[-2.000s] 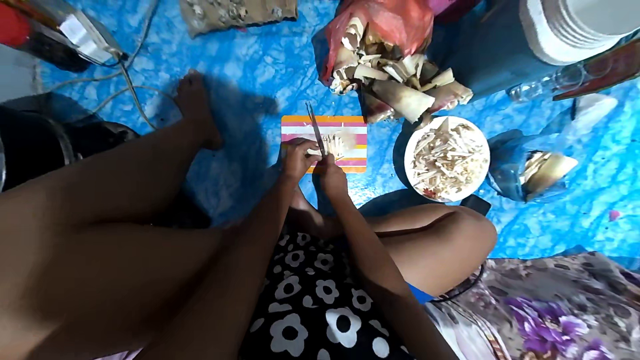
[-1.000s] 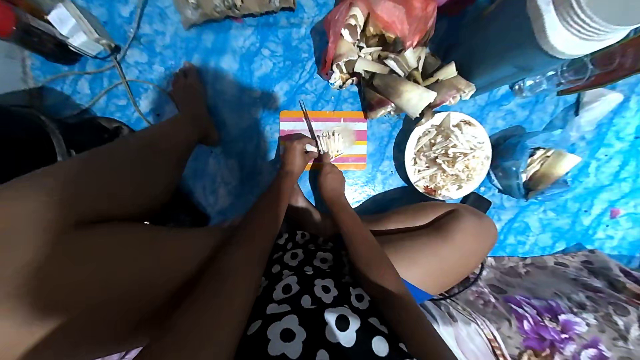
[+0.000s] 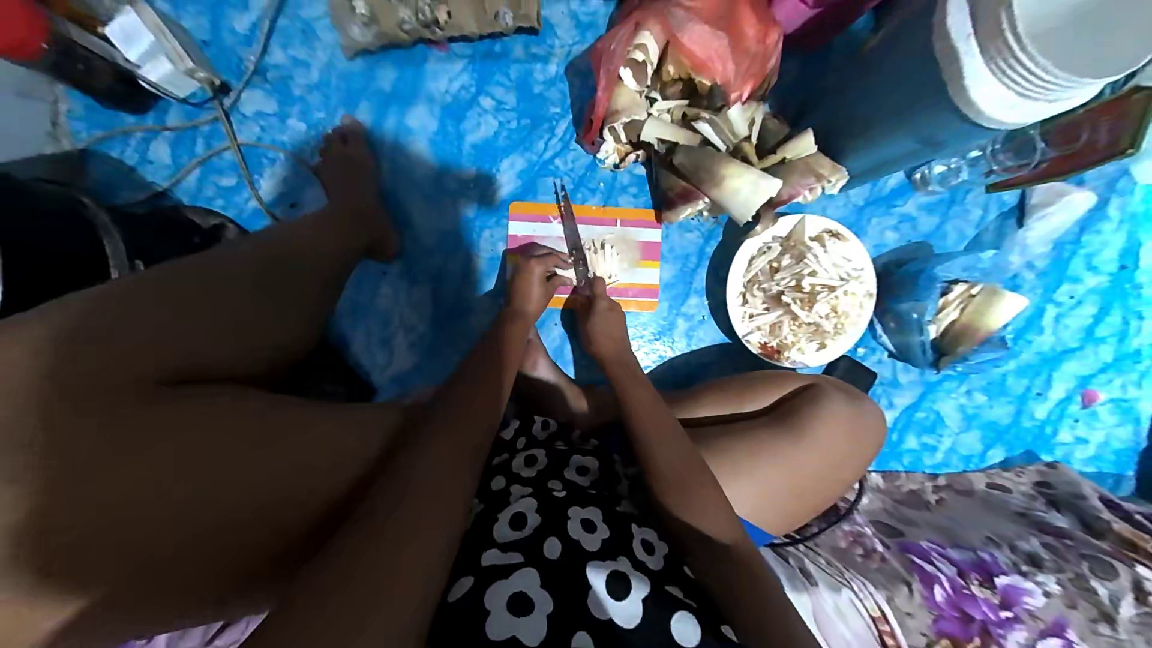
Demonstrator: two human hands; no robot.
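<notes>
A striped cutting board [image 3: 637, 229] lies on the blue floor sheet. My right hand [image 3: 600, 319] grips a dark-bladed knife [image 3: 571, 230] by its near end, with the blade pointing away over the board. Just left of the blade, my left hand [image 3: 537, 279] pinches a pale piece of food at its fingertips. Thin pale strips [image 3: 605, 259] lie on the board right of the blade. A round white bowl [image 3: 735, 297] to the right holds many similar strips. Beyond the board, a red plastic bag [image 3: 720, 40] spills pale husks and peelings [image 3: 727, 180].
A blue plastic bag [image 3: 900, 310] with pale husks sits right of the bowl. A large container with a white rim [image 3: 967, 67] stands at the back right. Cables [image 3: 236, 148] run at the upper left, near a bare foot [image 3: 353, 171]. An egg-tray-like cardboard piece [image 3: 436, 22] lies at the top.
The knife blade and both hands have shifted only slightly over the board. The bowl and the bags stay where they were.
</notes>
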